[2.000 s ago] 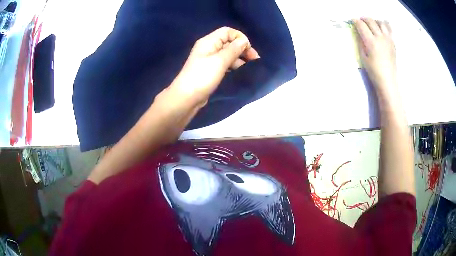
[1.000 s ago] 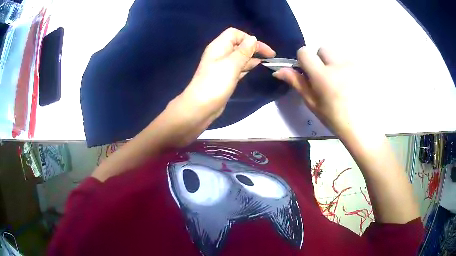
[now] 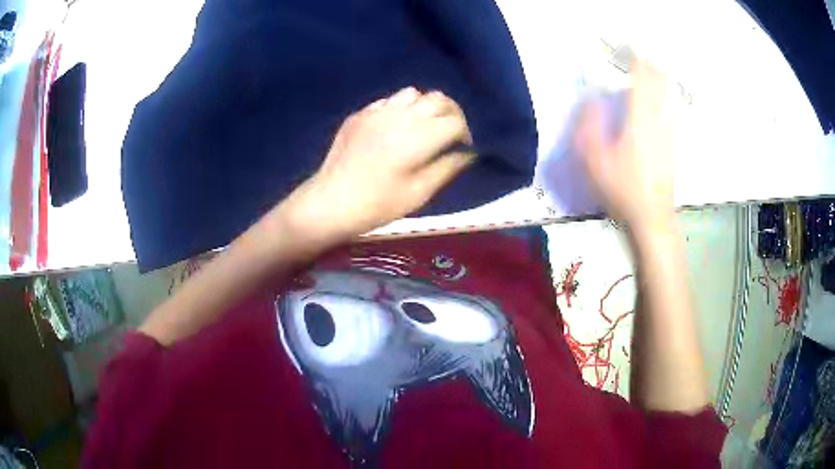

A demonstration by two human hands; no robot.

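The black garment (image 3: 275, 101), navy-looking, lies spread on the white table in front of me, its far part cut off by the top edge. My left hand (image 3: 394, 160) is on its near right part, fingers curled, with a fold of cloth running from the fingertips. My right hand (image 3: 632, 142) is over the table right of the garment, badly blurred and apart from the cloth. A small greyish thing (image 3: 623, 57), likely the thread snips, shows at its fingertips; whether the hand holds it cannot be told.
A black phone (image 3: 67, 135) lies at the left beside red-edged clear bags (image 3: 27, 165). Dark cloth (image 3: 806, 55) is at the far right corner. The table's near edge (image 3: 714, 203) runs below my hands. Red thread scraps (image 3: 595, 343) lie below it.
My right hand reached from the right to my left hand with a small metal tool, then moved back right. My left hand has moved slightly down and turned knuckles up.
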